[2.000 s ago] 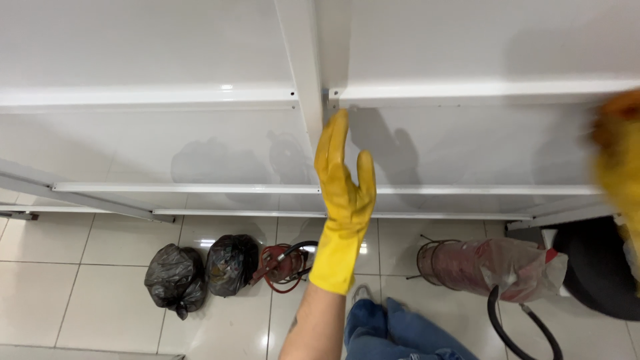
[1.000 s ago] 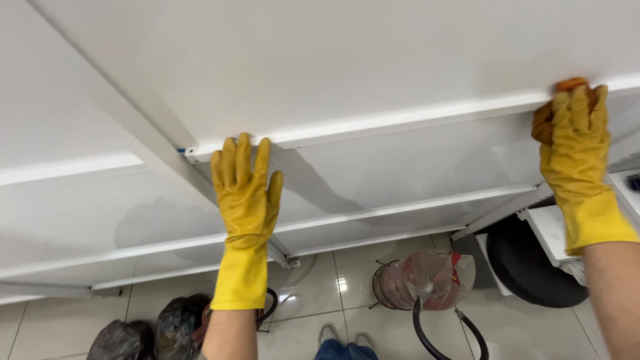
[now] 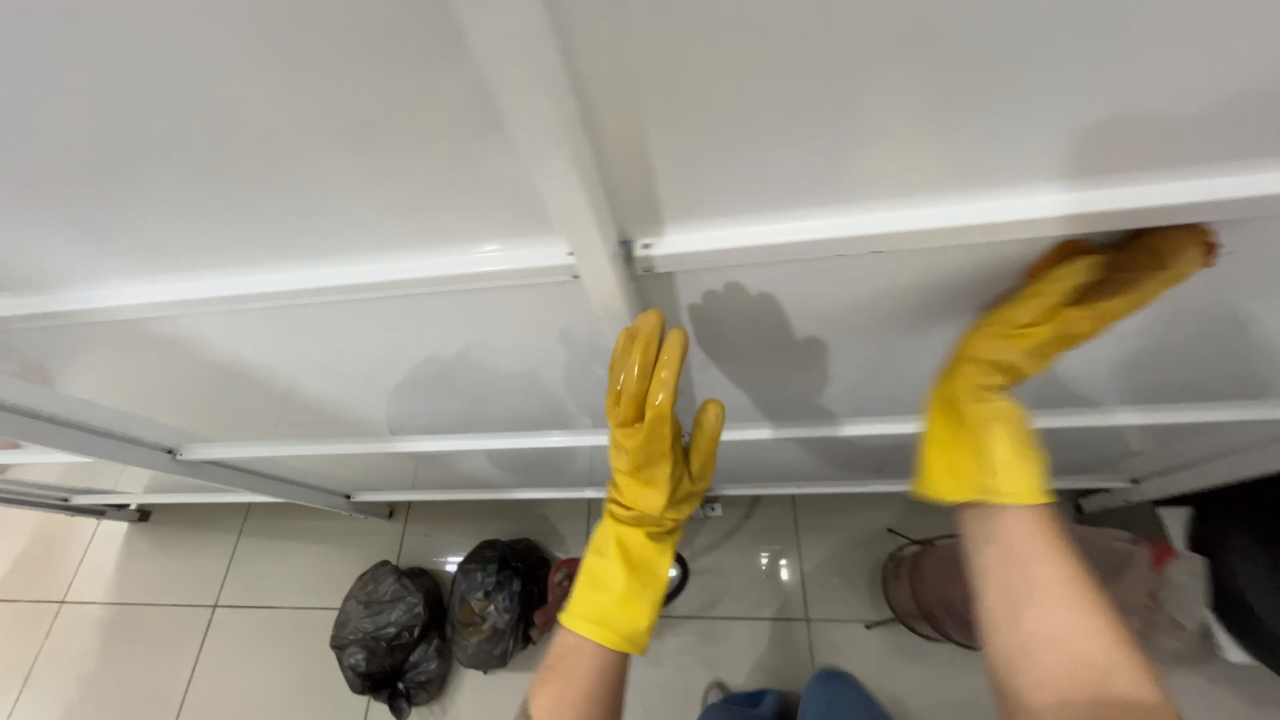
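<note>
White metal shelving (image 3: 860, 235) with several levels fills the view. My left hand (image 3: 655, 440), in a wet yellow rubber glove, is raised in front of the upright post (image 3: 560, 150), fingers extended and thumb apart, with nothing in it. To the right, my right hand (image 3: 1080, 310), in a matching glove, reaches beneath the front edge of the upper right shelf. Its fingers are around an orange-red cloth, of which only a bit (image 3: 1213, 245) shows at the fingertips. The rest of the cloth is hidden by the glove.
Two tied black plastic bags (image 3: 390, 635) stand on the tiled floor (image 3: 270, 660) beside a red object partly behind my left forearm. A plastic-covered reddish cylinder (image 3: 925, 590) lies behind my right forearm. A round black object (image 3: 1240, 560) is at the far right.
My right hand has moved from the top of the shelf's front edge to beneath it, with the cloth. My left hand has come off the shelf edge near the post. The view has shifted.
</note>
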